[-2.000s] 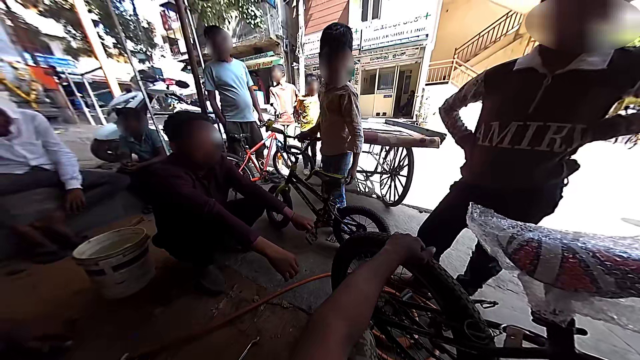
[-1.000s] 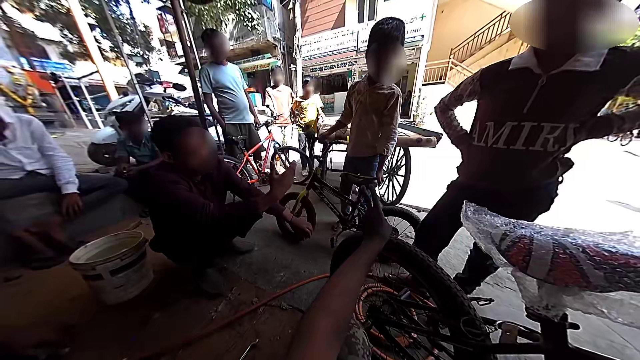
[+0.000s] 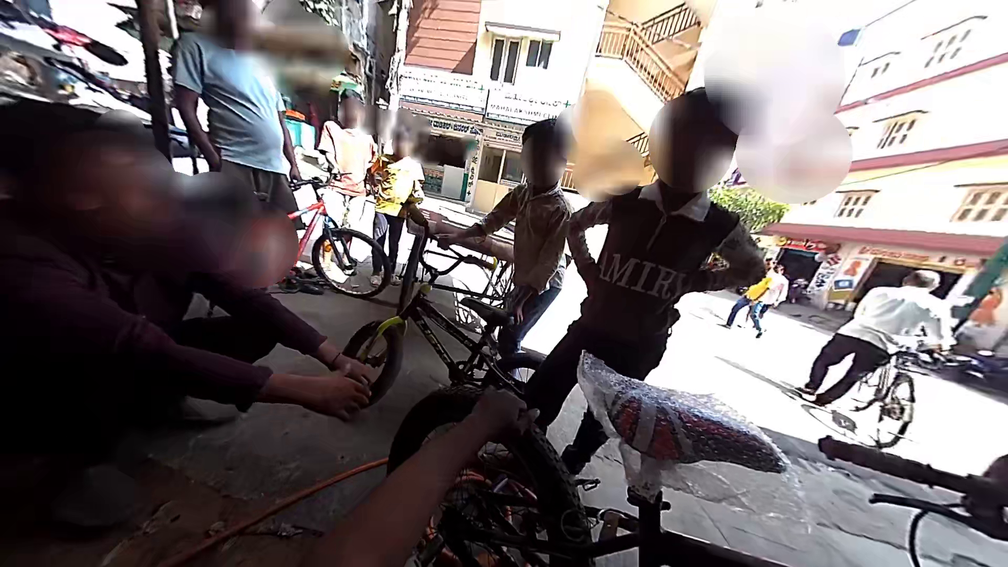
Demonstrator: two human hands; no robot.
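Observation:
My left hand lies over the top of a knobbly black bicycle tyre, its fingers curled around the tread. My forearm rises from the bottom edge, hiding part of the wheel and spokes. My right hand is out of the frame. Right of the wheel, the same bicycle carries a saddle wrapped in clear bubble wrap, with red and black showing through. A dark handlebar grip juts in at the right edge. Beyond the tyre stands a smaller black bicycle with yellow-green parts.
At left a crouching person's hands are by the small bicycle's front wheel. An orange hose crosses the ground. One person in a dark top stands behind the saddle; another holds the small bicycle. A cyclist is on the street at right.
The view has swung right, bringing the street and cyclist in and leaving the bucket out. The crouching person's raised hand has come down beside the other. My left hand remains on the tyre.

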